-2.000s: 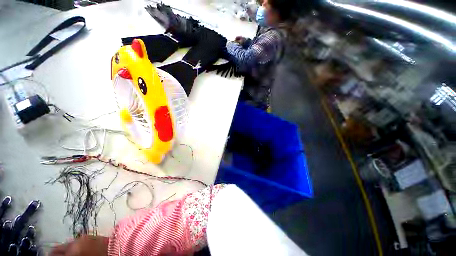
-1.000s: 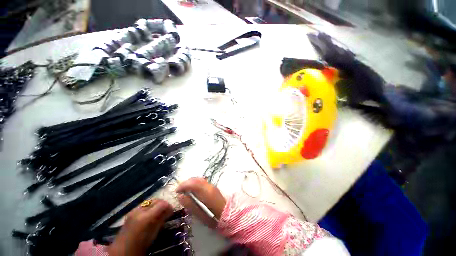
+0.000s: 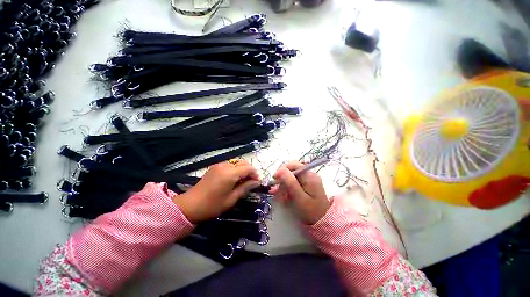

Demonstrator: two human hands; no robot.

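Note:
Black webbing straps [image 3: 186, 100] with silver D-rings lie in loose piles at the centre. My left hand [image 3: 224, 187] pinches the end of one strap between thumb and fingers; the fingers partly hide that end. My right hand [image 3: 301, 191] holds a slim silver-grey pen-like tool [image 3: 312, 165], with its rear end pointing up and right and its tip at the same strap end. Both hands almost touch there. Whether the tip touches thread is too small to tell.
A dense heap of ringed straps [image 3: 20, 104] fills the far left. Dark thread waste [image 3: 332, 138] and a reddish cord [image 3: 375, 159] lie right of my hands. A small black block [image 3: 361, 38] is upper right. A yellow fan [image 3: 459, 139] stands at the right; a blue bin [image 3: 471, 264] is beyond the edge.
The view has swung left and down from the fan, co-worker and aisle to the straps. Since one second ago, my hands have come together at a strap end.

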